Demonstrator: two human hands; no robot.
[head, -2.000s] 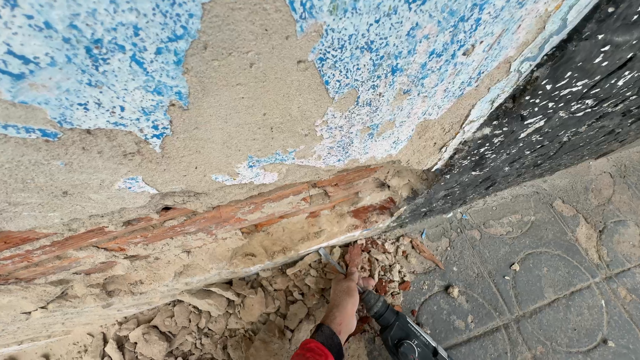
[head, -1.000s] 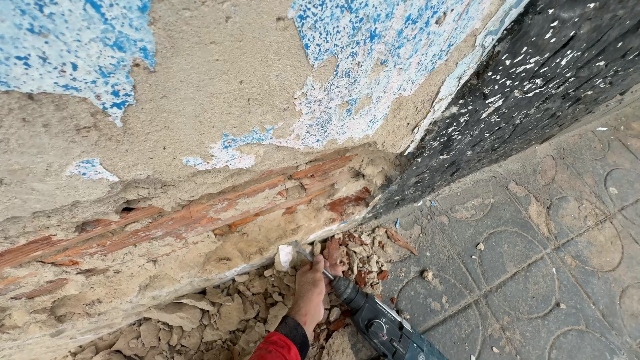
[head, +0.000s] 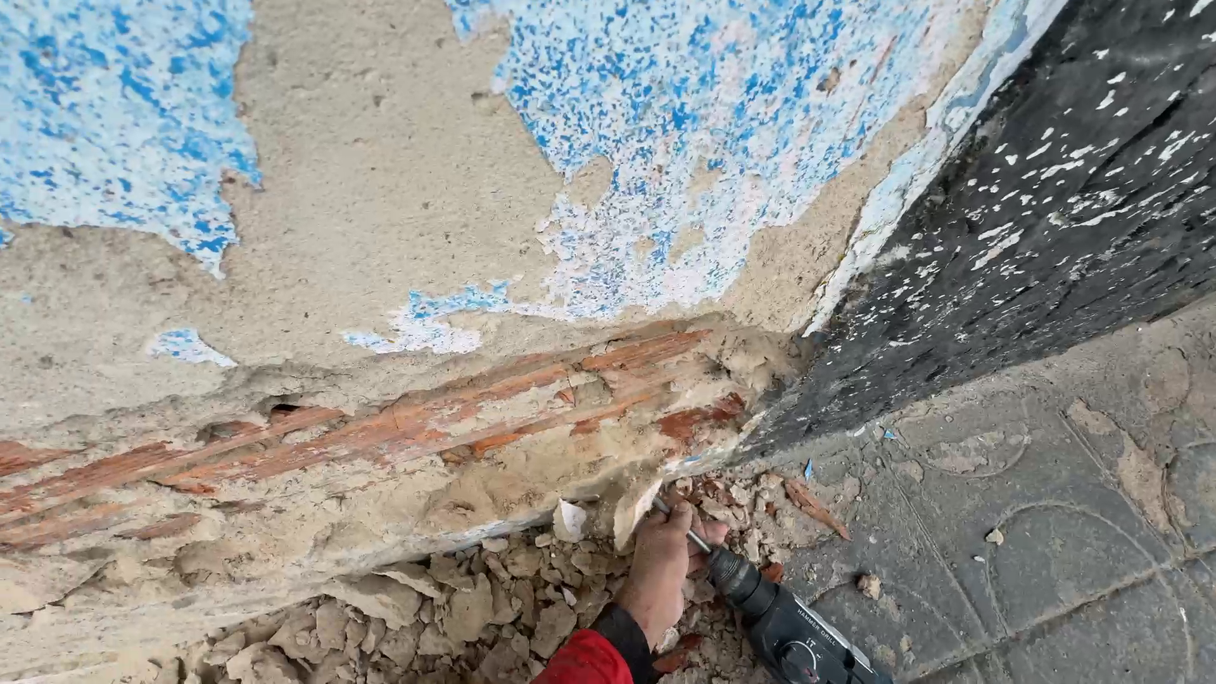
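Note:
My left hand (head: 658, 570), in a red sleeve with a black cuff, is at the foot of the wall, its thumb and fingers around the metal bit (head: 698, 541) of a dark hammer drill (head: 807, 641). The bit points up and left at the wall base. Beside the fingertips, a curved plaster flake (head: 633, 511) stands against the wall; a smaller pale flake (head: 570, 522) lies left of it. Above runs a band of exposed red brick (head: 408, 427) in the broken plaster. My right hand is not in view, and the drill's rear is cut off by the lower edge.
Plaster rubble (head: 465, 608) is heaped along the wall base. Peeling blue and white paint (head: 655, 152) covers parts of the upper wall. A black painted wall (head: 1007, 209) meets it at a corner. Grey patterned paving (head: 1054, 560) with scattered brick chips extends on the right.
The drill and my left hand remain low by the corner. A pale flake that was near my thumb one second ago now lies left of my hand. The view has shifted.

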